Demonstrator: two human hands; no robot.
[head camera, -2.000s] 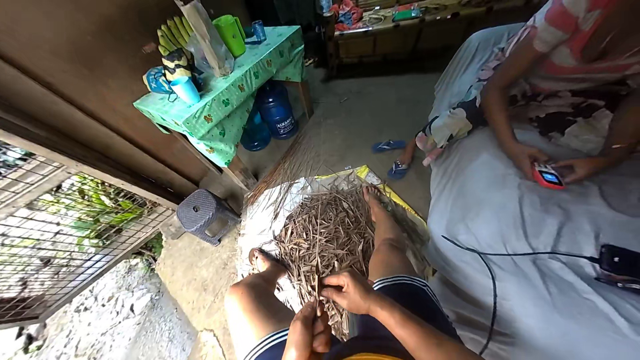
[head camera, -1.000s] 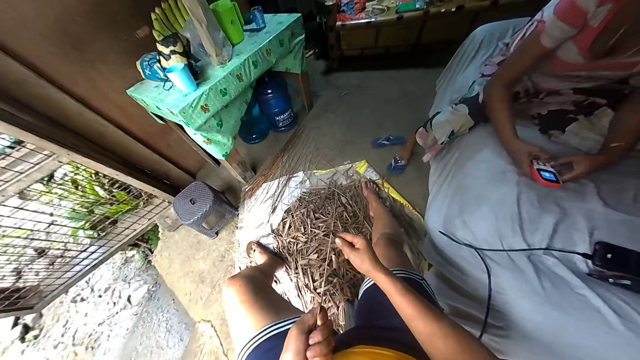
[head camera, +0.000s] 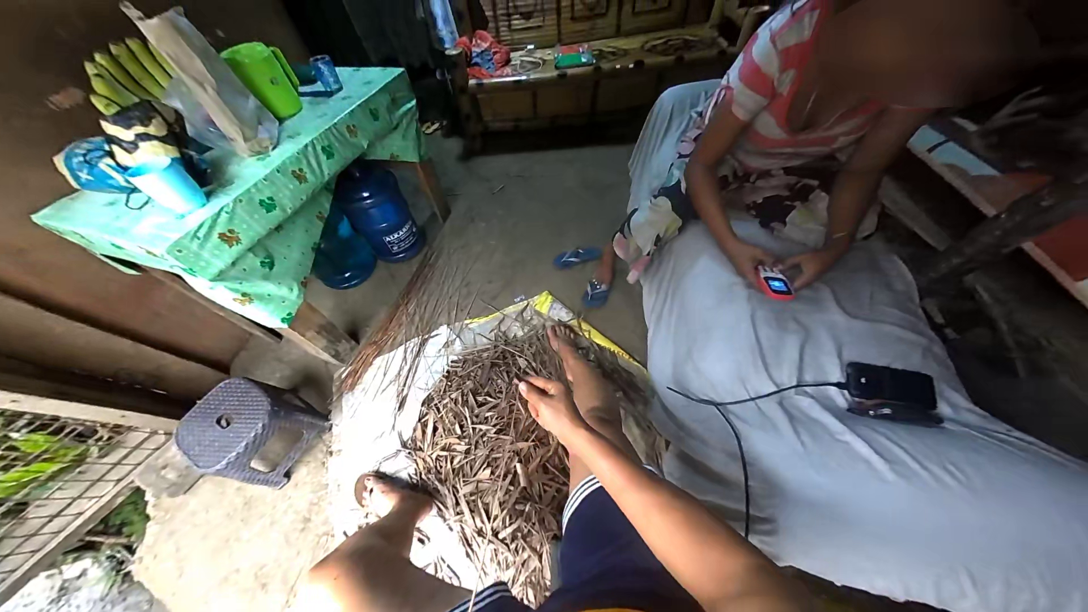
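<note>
A heap of dry, brown leaf strips (head camera: 489, 442) lies on a white and yellow sack sheet (head camera: 365, 433) between my legs. Over the heap's right side is my right hand (head camera: 551, 406), close to my right shin; its fingers are bent, and whether they hold a thin strip cannot be made out. Long thin sticks (head camera: 408, 323), like leaf midribs, fan out at the far left edge of the sheet. My left hand is outside the view.
At left stand a plastic stool (head camera: 225, 425) and a cloth-covered table (head camera: 280, 161) with water jugs (head camera: 382, 212) beneath. To the right, a person (head camera: 765, 153) holds a small red device (head camera: 775, 285) over a grey-sheeted surface (head camera: 807, 476) bearing a phone (head camera: 891, 391). Slippers (head camera: 578, 257) lie ahead.
My hands were together at the heap's near edge; my right hand has since moved forward and away from the left. My left hand has dropped out of view at the bottom.
</note>
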